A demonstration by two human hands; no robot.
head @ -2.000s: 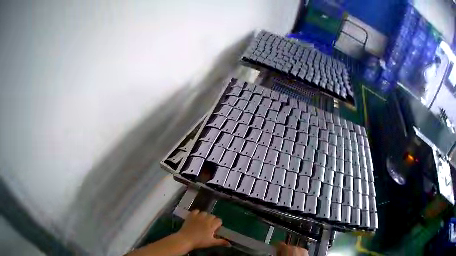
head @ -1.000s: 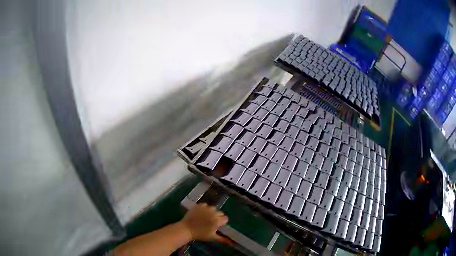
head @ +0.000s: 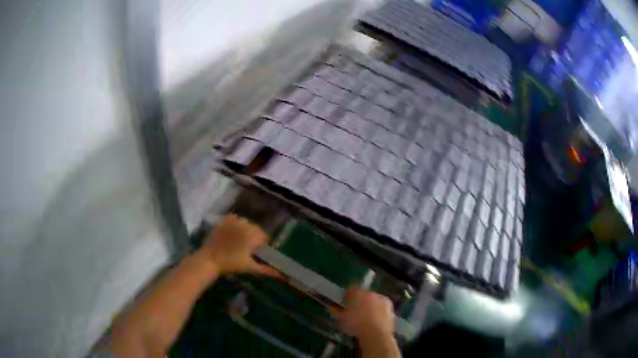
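A tray trolley stands in front of me, and both my bare hands are on its metal end bar (head: 301, 274). My left hand (head: 236, 245) grips the bar's left part. My right hand (head: 367, 311) grips it further right, blurred. On top lies a tray of grey housings (head: 392, 150), overlapping in rows like roof tiles. One spot near the tray's left front corner has no housing and shows dark brown. The frame is blurred by motion.
A second tray of grey housings (head: 441, 42) stands beyond the first. A pale wall (head: 231, 42) with a grey vertical strip (head: 148, 119) runs along the left. Blue crates (head: 577, 52) are at the upper right. The floor is green with a yellow line.
The near tray shows larger and higher in the view. The grey wall strip has shifted right. My right hand, out of sight a second ago, is visible on the bar again.
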